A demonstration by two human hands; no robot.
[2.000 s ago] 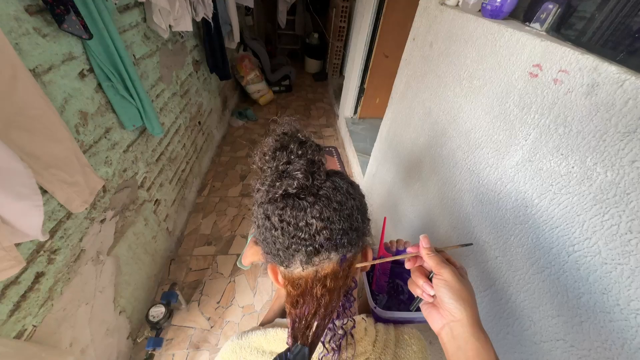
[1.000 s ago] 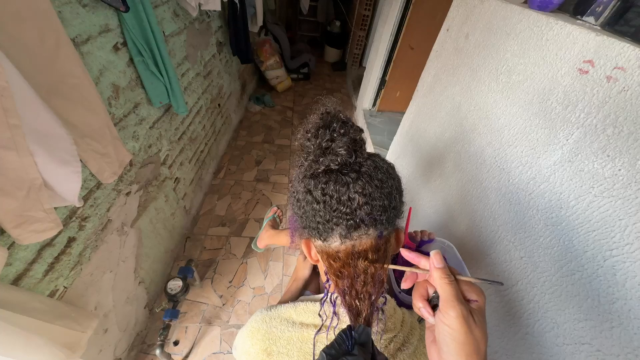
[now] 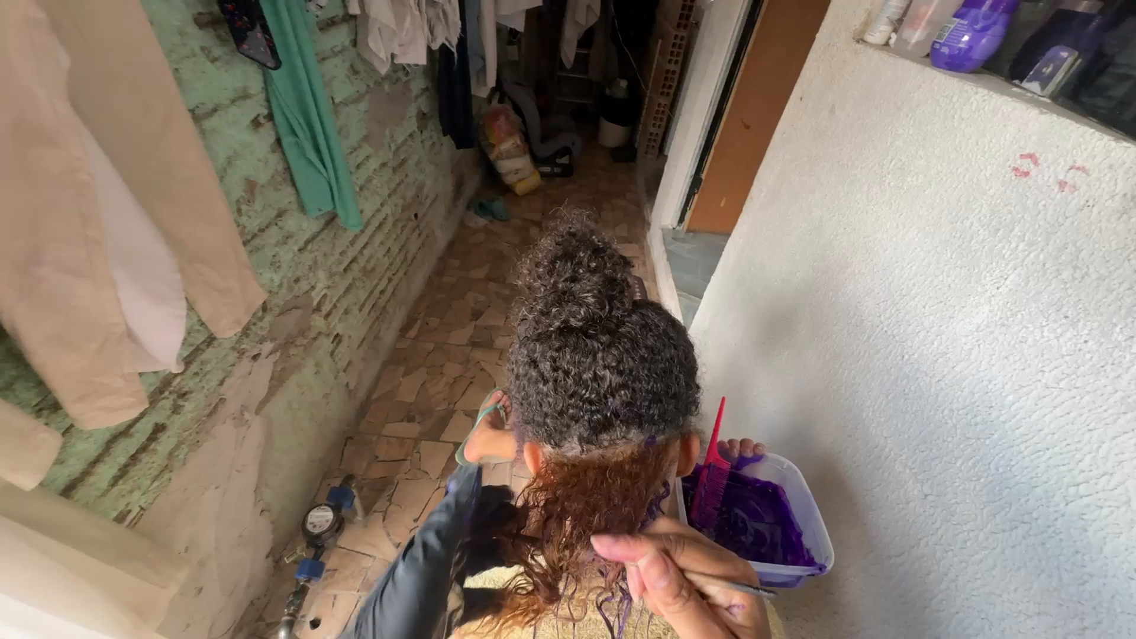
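A seated person's head is before me, with dark curly hair [image 3: 603,373] gathered up on top and reddish-brown hair [image 3: 590,497] hanging at the nape. My left hand [image 3: 493,528], in a black glove, is among the left side of the loose hair, its fingers partly hidden. Between the fingers of my bare right hand [image 3: 683,577] is a thin stick-like tool [image 3: 723,582], just right of the hanging hair; its front end is hidden. A clear plastic tub [image 3: 803,497] of purple paste [image 3: 763,524] stands beyond my right hand, with a pink tail comb [image 3: 713,470] in it.
The seated person's fingers [image 3: 741,447] touch the tub's rim. A yellow towel [image 3: 568,621] lies below the hair. A rough white wall [image 3: 958,355] rises on the right. Clothes [image 3: 177,177] hang along the green wall at left, and a water meter [image 3: 321,524] is near the floor.
My left hand has moved from the lower ends of the hair to its left side. My right hand has moved in close to the hanging hair, which is now more spread out.
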